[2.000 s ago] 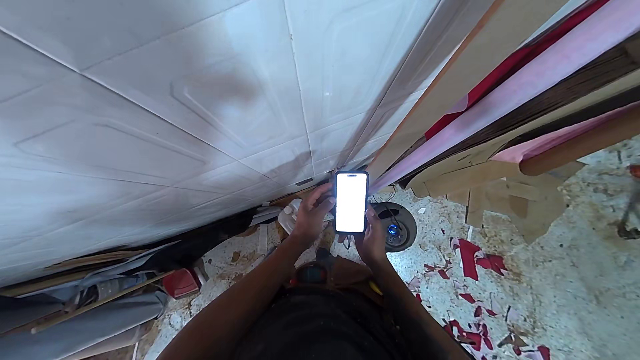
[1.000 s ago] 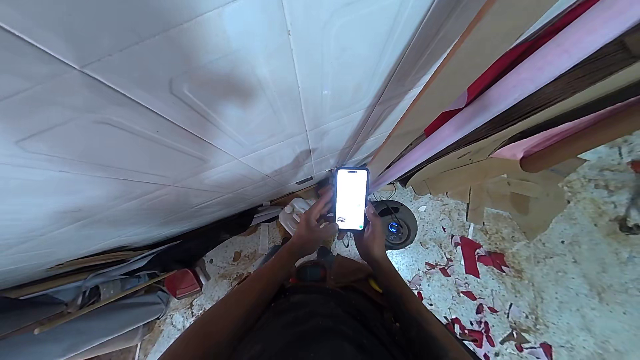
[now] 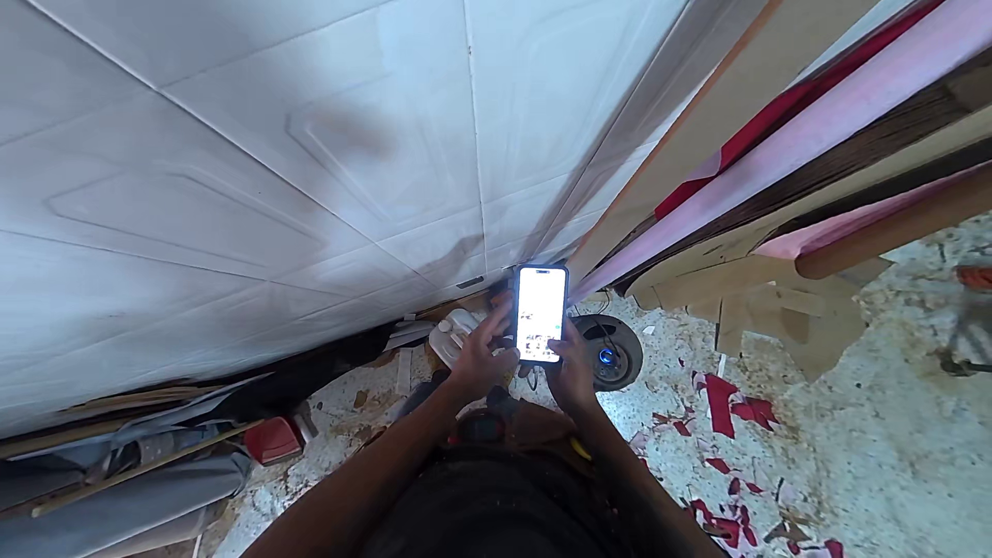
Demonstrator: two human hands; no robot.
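Note:
A smartphone [image 3: 541, 310] with a brightly lit screen and a dark case is held upright between both hands. My left hand [image 3: 482, 360] grips its left edge, the thumb at the lower left corner. On the other side, my right hand [image 3: 572, 366] holds the lower right edge, with the thumb over the bottom part of the screen. Small pictures show low on the screen. Behind the right hand lies a round dark object [image 3: 620, 353] with a blue light; a white plastic container [image 3: 449, 337] is beyond the left hand.
A white tiled wall [image 3: 372, 139] rises in front. Rolls of pink material [image 3: 775, 155] and boards lean at the right. Red scraps [image 3: 721, 403] and brown cardboard [image 3: 783, 310] litter the floor. Grey rolled sheets [image 3: 139, 496] and a red dustpan-like object [image 3: 273, 440] are at the left.
The phone's screen was blank white two seconds ago; it now shows small pictures near the bottom. My right thumb has moved over the lower screen.

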